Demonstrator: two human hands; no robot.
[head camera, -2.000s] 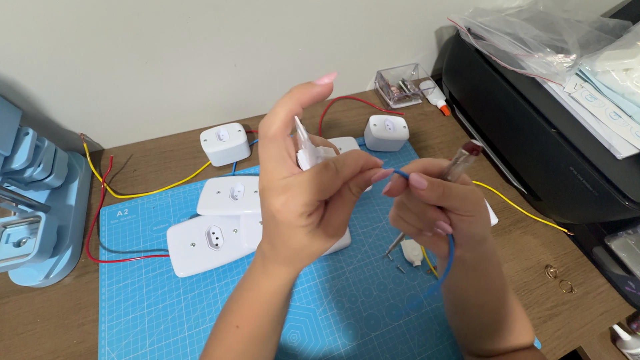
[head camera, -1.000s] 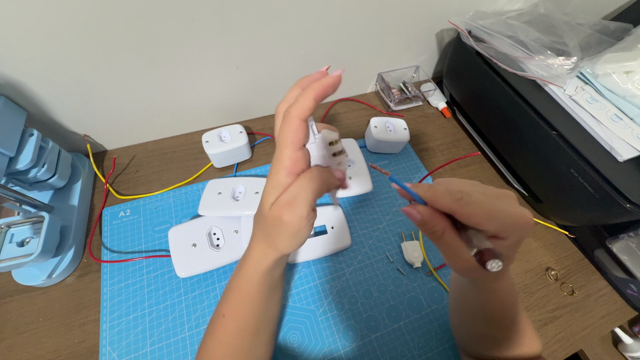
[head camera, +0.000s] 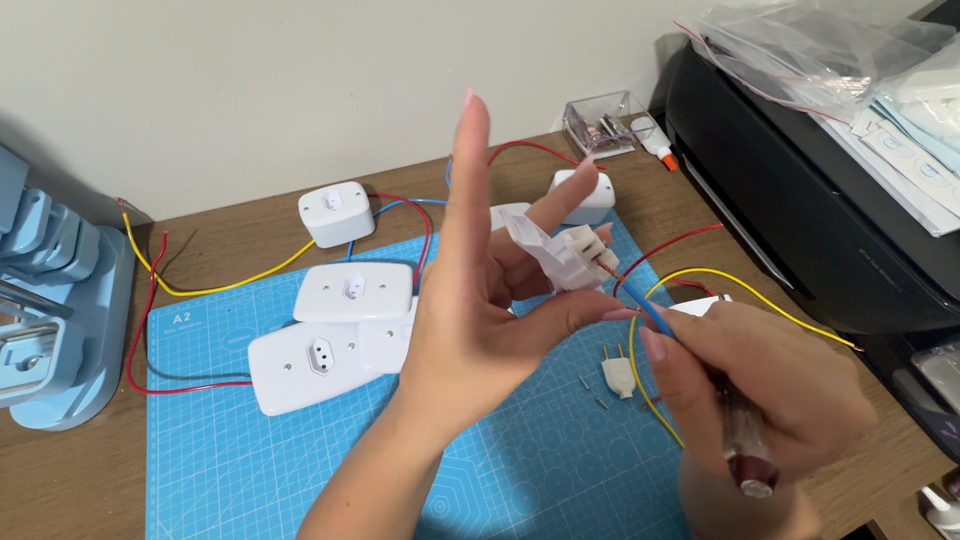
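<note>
My left hand (head camera: 487, 300), index finger raised, holds a white plastic socket module (head camera: 574, 259) with its terminals facing right. My right hand (head camera: 720, 367) pinches a blue wire (head camera: 645, 304); its bare twisted copper end is at the module's terminals, though how far in I cannot tell. A screwdriver with a clear and dark red handle (head camera: 750, 457) is also held in my right palm. Below the hands, a white two-pin plug (head camera: 619, 375) and small screws (head camera: 592, 391) lie on the blue cutting mat (head camera: 360, 457). White socket plates (head camera: 352, 292) are left of my left wrist.
White surface-mount socket boxes (head camera: 336, 214) with red, blue and yellow wires stand behind. A clear box of small parts (head camera: 607, 124) and a glue bottle (head camera: 652, 142) sit near the wall. A black printer (head camera: 780, 202) bounds the right, a light blue stand (head camera: 82, 322) the left.
The wire's copper end has come from apart from the module to its terminals. My left hand has turned, showing the module more openly. Two seconds ago the fingers of both hands met at the blue wire.
</note>
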